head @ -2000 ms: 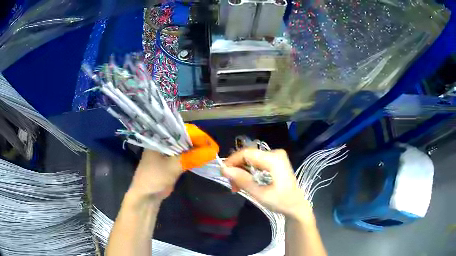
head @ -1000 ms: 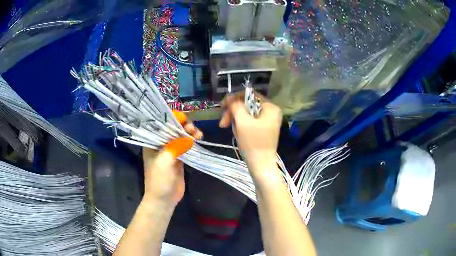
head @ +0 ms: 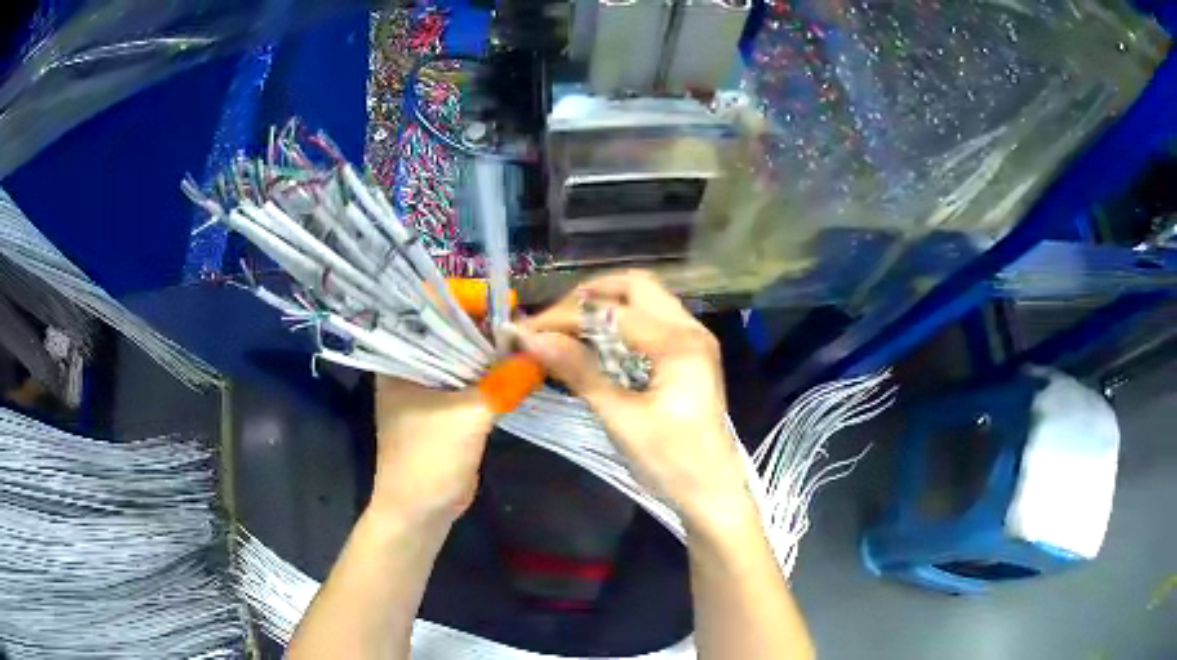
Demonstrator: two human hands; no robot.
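Note:
My left hand (head: pixel 432 426), with orange finger cots (head: pixel 514 383) on thumb and finger, grips a thick fan of white cables (head: pixel 349 264). Fine coloured cores show at the fan's tips, and the cables curve down to the right behind my right hand. My right hand (head: pixel 645 380) is beside the left one. Its thumb and finger hold a single white cable (head: pixel 496 232), blurred and pointing up. A small cluster of whitish ends (head: pixel 620 346) lies in the right palm. The grey machine (head: pixel 633 194) with its dark slot stands beyond the hands.
Red, green and white scrap (head: pixel 420 194) lies left of the machine. Clear wrinkled plastic sheet (head: pixel 929 142) covers the bench at right. Loose cable ends (head: pixel 826 438) hang right of my right hand. A mass of white cables (head: pixel 103 542) is at lower left, a blue stool (head: pixel 955 477) at right.
My right hand went up to the machine's slot with a cable, then came back down and left to my left hand. The single cable now stands upright beside the bundle.

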